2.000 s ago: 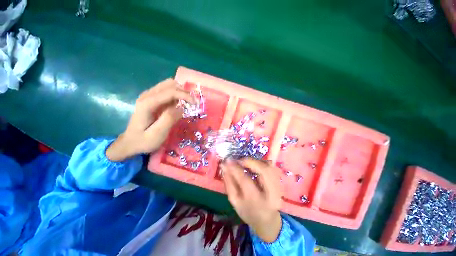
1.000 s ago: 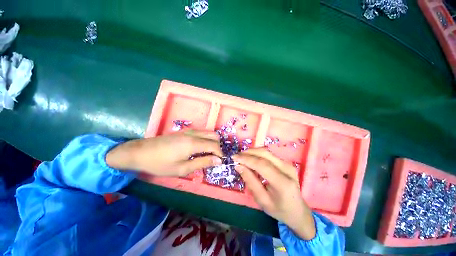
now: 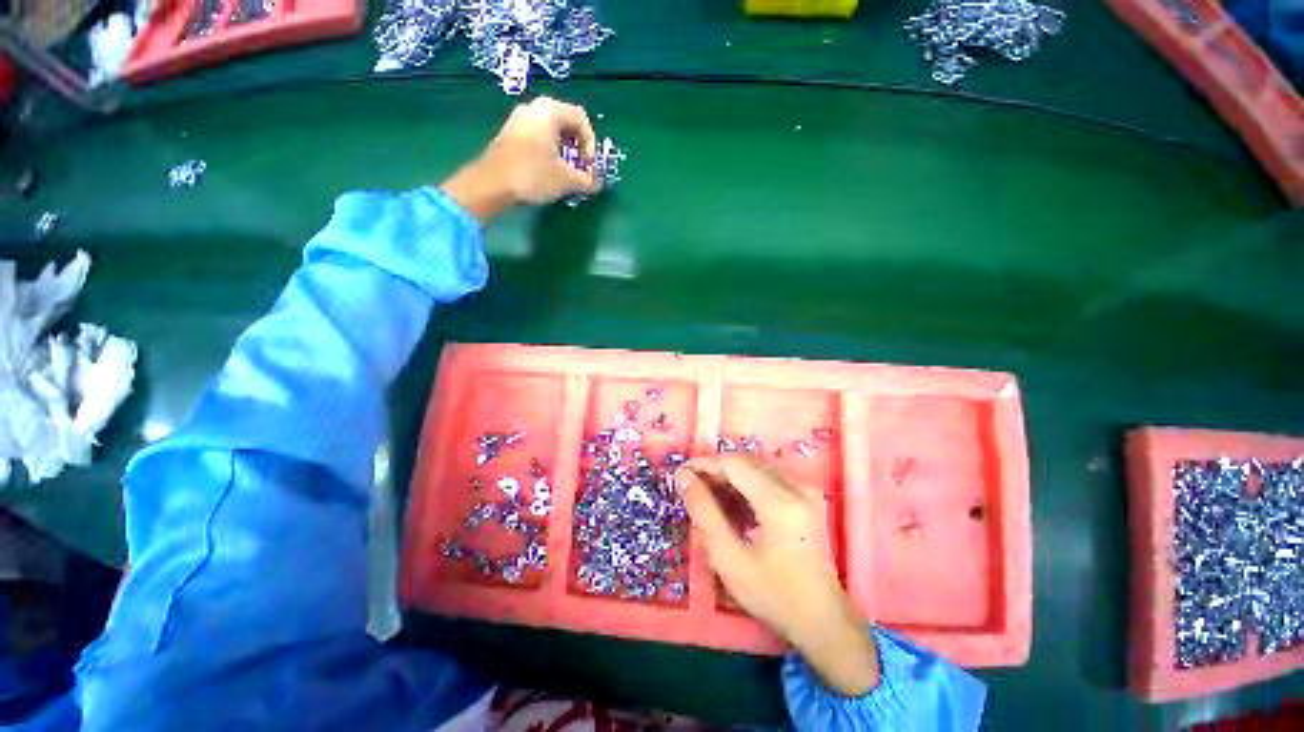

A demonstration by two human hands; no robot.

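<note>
My left hand (image 3: 541,155) is stretched far out over the green surface (image 3: 858,215), its fingers closed on a small silver clump of frame pieces (image 3: 609,160). The clump is low at the surface; how many pieces it has I cannot tell. My right hand (image 3: 772,551) is over the salmon-red tray (image 3: 715,369), between its second and third wells. Its fingertips meet at the edge of the heap of small shiny fittings (image 3: 629,536) in the second well. Whether they pinch a fitting is too small to tell. Fewer fittings lie in the first and third wells.
Silver heaps (image 3: 501,36) lie across the line, with another heap (image 3: 987,32) farther right. A yellow box (image 3: 801,6) is at the top edge. A full red tray (image 3: 1144,558) stands at right. White crumpled material (image 3: 65,379) lies at left. Small silver pieces (image 3: 186,173) lie upper left.
My left hand has left the tray and reached forward to the silver clump. My right hand has parted from it and stays over the tray. The view has shifted to show more of the far side.
</note>
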